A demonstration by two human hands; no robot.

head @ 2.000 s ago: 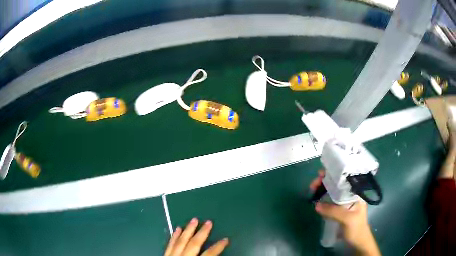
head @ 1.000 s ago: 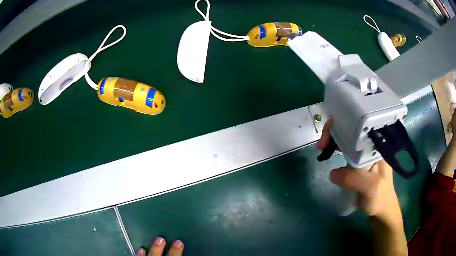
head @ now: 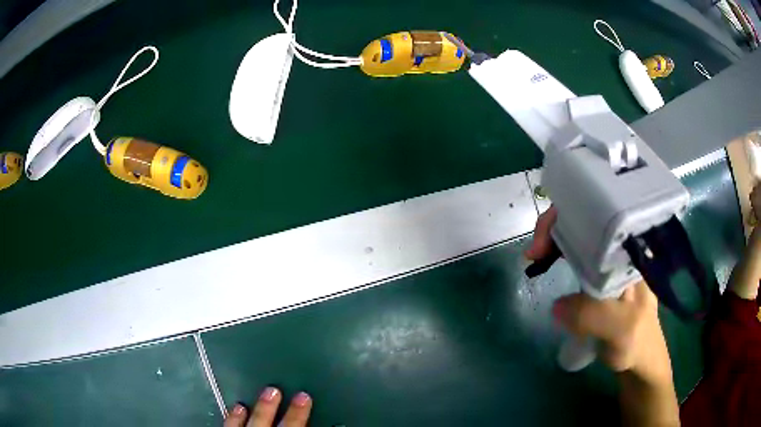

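My right hand grips the handle of a white boxy gun with a flat nose and a black loop at its rear. The gun's thin tip is at the right end of a yellow capsule; I cannot tell if they touch. A cord ties this capsule to a white pod lying to its left on the green belt. My left hand rests on the green bench top at the bottom edge, only its fingertips in view, holding nothing visible.
Another pod and yellow capsule lie on the belt at left. A pale metal rail runs between belt and bench. A grey slanted post stands behind the gun. Another person's red sleeve shows at the right edge.
The pods and capsules have shifted left in view. The view is closer than two seconds ago. The gun's tip has come from near the rail to the capsule's end.
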